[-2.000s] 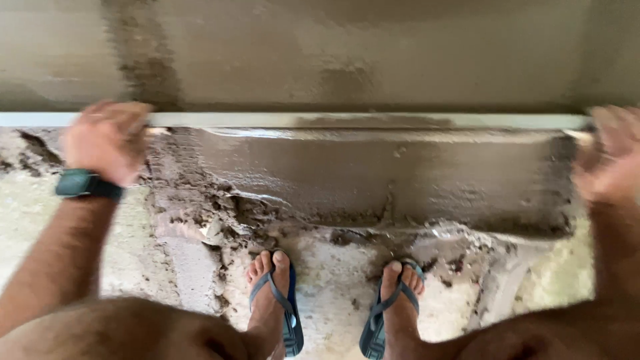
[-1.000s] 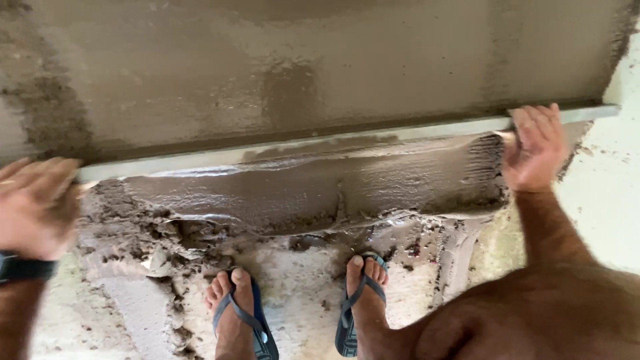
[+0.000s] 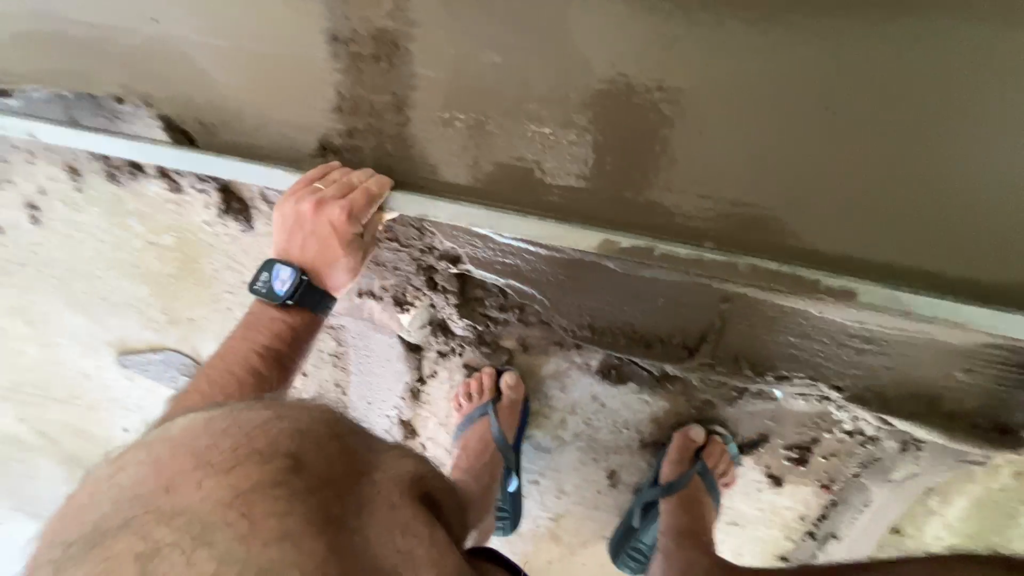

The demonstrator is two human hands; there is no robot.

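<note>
My left hand [image 3: 332, 224], with a ring and a black smartwatch [image 3: 280, 282] on the wrist, grips a long straight metal screeding bar [image 3: 512, 224]. The bar slants from the upper left down to the right edge of the view. Its far side lies along a wide surface of smooth wet brown mortar [image 3: 800, 144]. Below the bar is a band of wet mortar [image 3: 640, 296] with a ragged lower edge. My right hand is out of view; only part of that arm shows at the lower right.
My feet [image 3: 488, 424] in flip-flops stand on a pale floor spattered with mortar. Crumbly mortar clumps [image 3: 448, 296] lie between my left hand and my feet. A grey patch [image 3: 158, 366] marks the floor at the left. A darker rough strip [image 3: 372, 80] crosses the wet surface.
The view has swung left, and my right hand, which held the bar in both earlier frames, has left the picture. My left hand still grips the bar.
</note>
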